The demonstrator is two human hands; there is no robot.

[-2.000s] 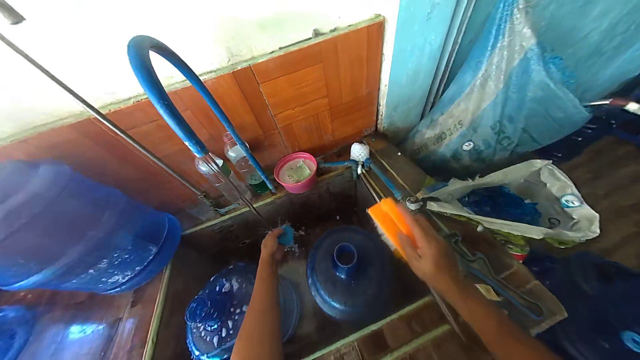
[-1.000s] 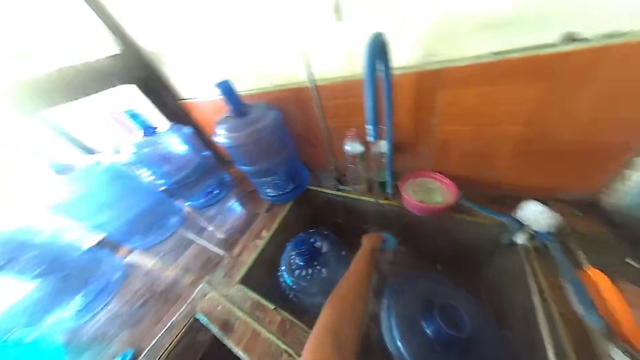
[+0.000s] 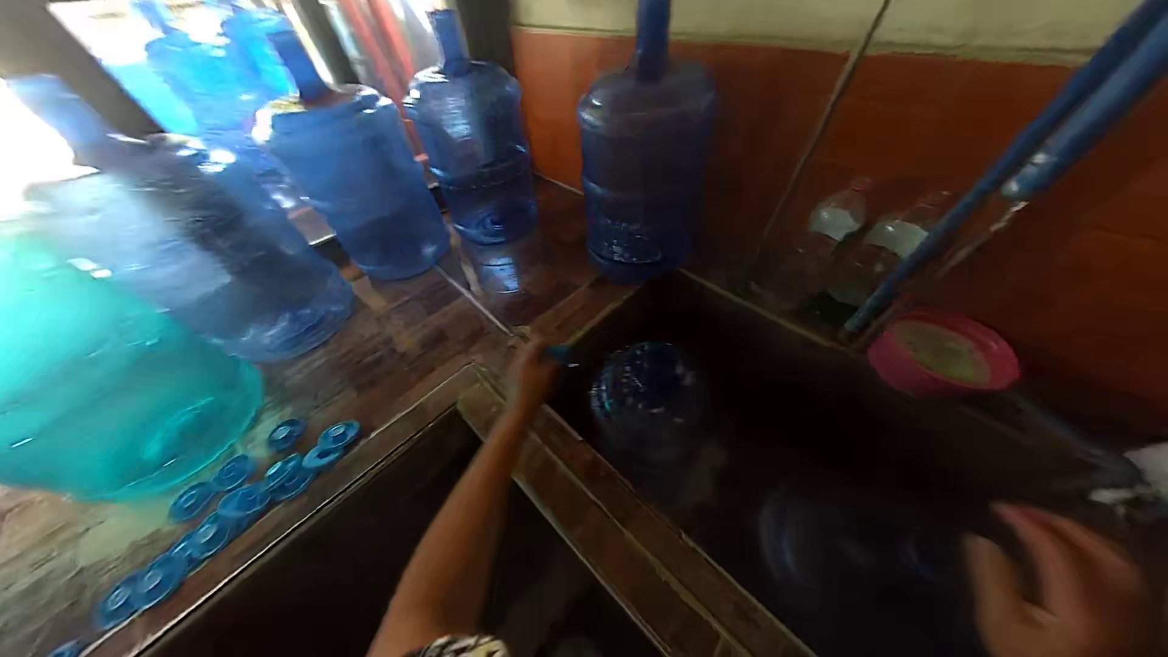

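My left hand is closed on a small blue cap above the tiled divider between two basins. My right hand is at the lower right, blurred, fingers apart and holding nothing that shows. A blue water jug with wet drops on it sits in the dark basin, just right of my left hand. Another blue jug lies dim and blurred in the same basin, left of my right hand.
Blue jugs with handles or necks stand along the tiled ledge, beside a teal jug. Several blue caps lie near the left basin's edge. A pink bowl, plastic bottles and a blue hose are at the right.
The view has swung left. My left hand has moved from over the basin to its divider. My right hand, on an orange-handled brush two seconds ago, is now off it.
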